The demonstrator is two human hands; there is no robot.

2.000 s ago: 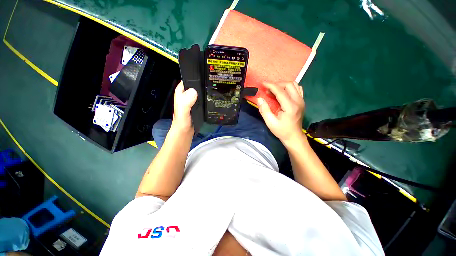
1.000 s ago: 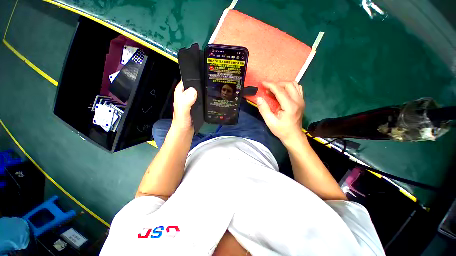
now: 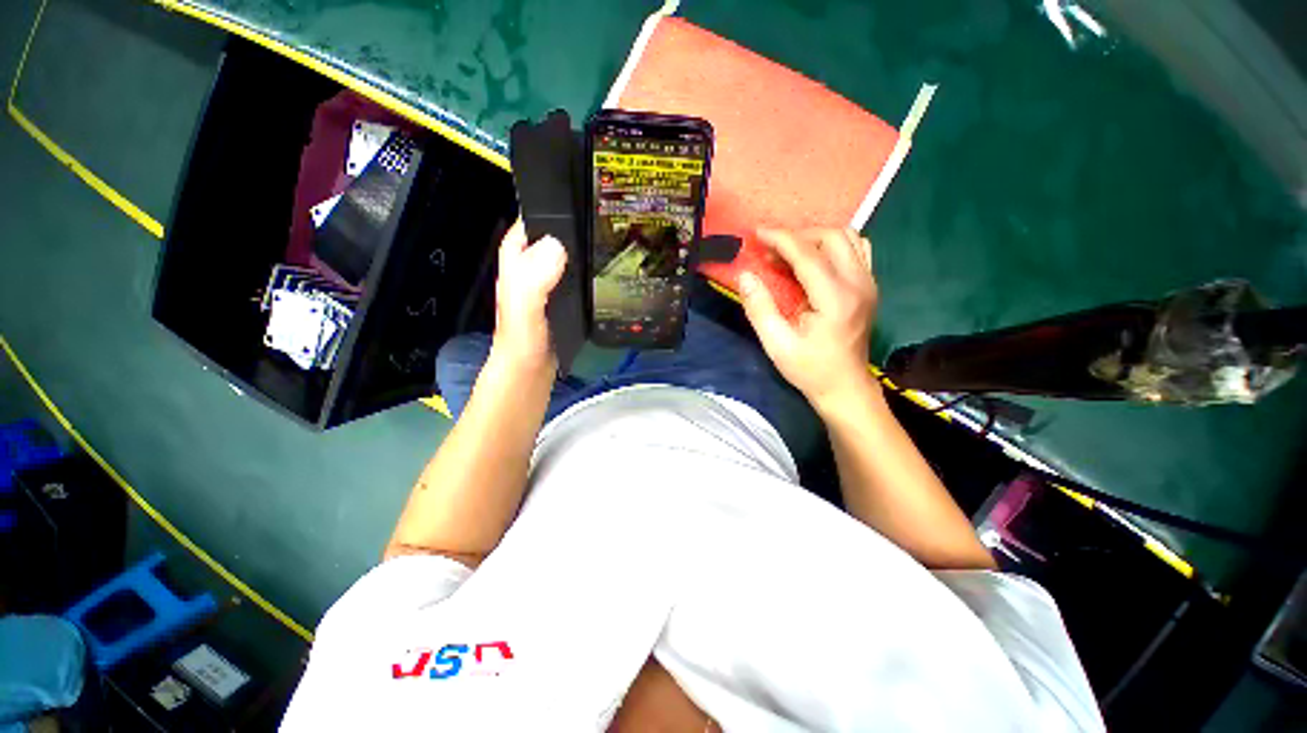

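A black smartphone [image 3: 645, 236] with a lit screen stands out in the middle of the view, in an open matt black flip case [image 3: 549, 215]. My left hand [image 3: 530, 294] is closed on the flip case at its left edge; its fingers are hidden behind the case. My right hand [image 3: 810, 301] is to the right of the phone, empty, with fingers loosely curled and apart, at the lower edge of the orange-red work mat [image 3: 774, 115]. The case's small black closure tab [image 3: 720, 249] sticks out between the phone and my right fingers.
At left a black crate [image 3: 215, 337] holds a maroon tray [image 3: 308, 186] with white plates [image 3: 304, 318] and a dark perforated strip [image 3: 366, 215]. A dark plastic-wrapped bar [image 3: 1061, 351] lies at right. A blue stool [image 3: 144, 616] and part of a person [image 3: 40, 670] are at lower left.
The picture on the phone screen has changed. The phone and case sit slightly higher in the view. Both hands hold nearly the same pose.
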